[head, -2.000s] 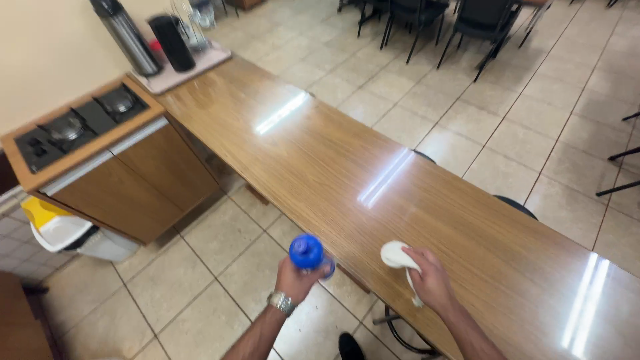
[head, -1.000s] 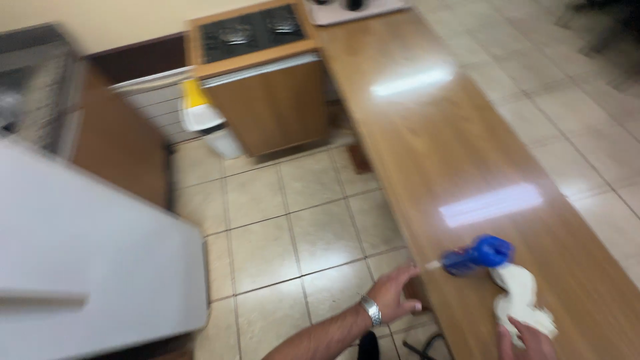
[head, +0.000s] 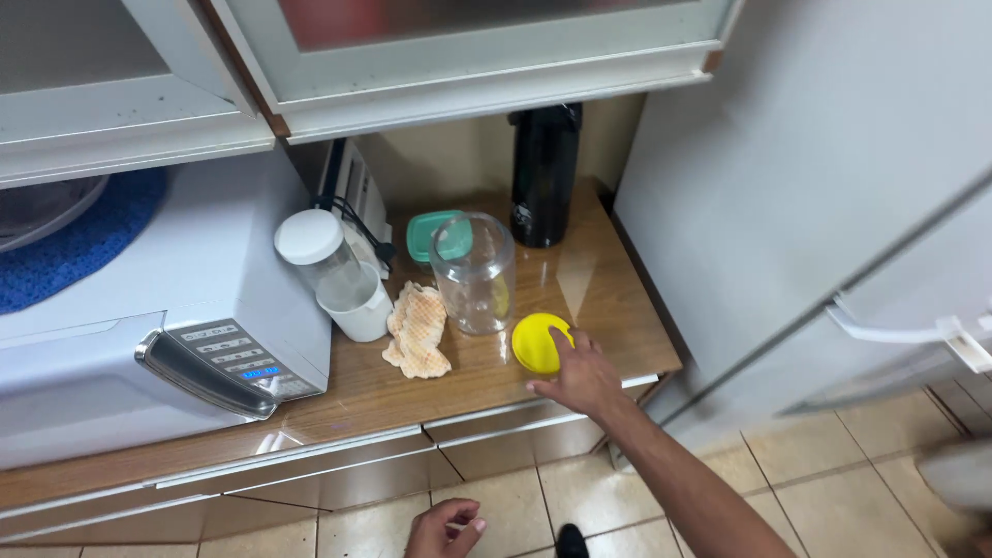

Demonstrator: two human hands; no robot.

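Observation:
My right hand (head: 580, 372) reaches over the front of the wooden counter, its fingers on or just above the edge of a round yellow lid (head: 536, 343); whether it grips the lid cannot be told. Behind the lid stands a clear plastic jar (head: 474, 287) with no lid on it. A crumpled cloth with an orange pattern (head: 418, 329) lies left of the jar. My left hand (head: 446, 530) is low in front of the cabinet, fingers curled loosely with gaps between them, holding nothing visible. A green-lidded container (head: 434, 232) sits behind the jar.
A white microwave (head: 194, 333) fills the counter's left side, beside a white-capped container (head: 329, 263). A black thermos (head: 545, 178) stands at the back. Cabinets with glass doors (head: 480, 85) overhang the counter. The refrigerator (head: 744, 194) borders it on the right.
The view has swung from the long table to a counter with a microwave. The blue bottle and white cloth seen at my hands earlier are no longer there; my right hand is now at a yellow lid.

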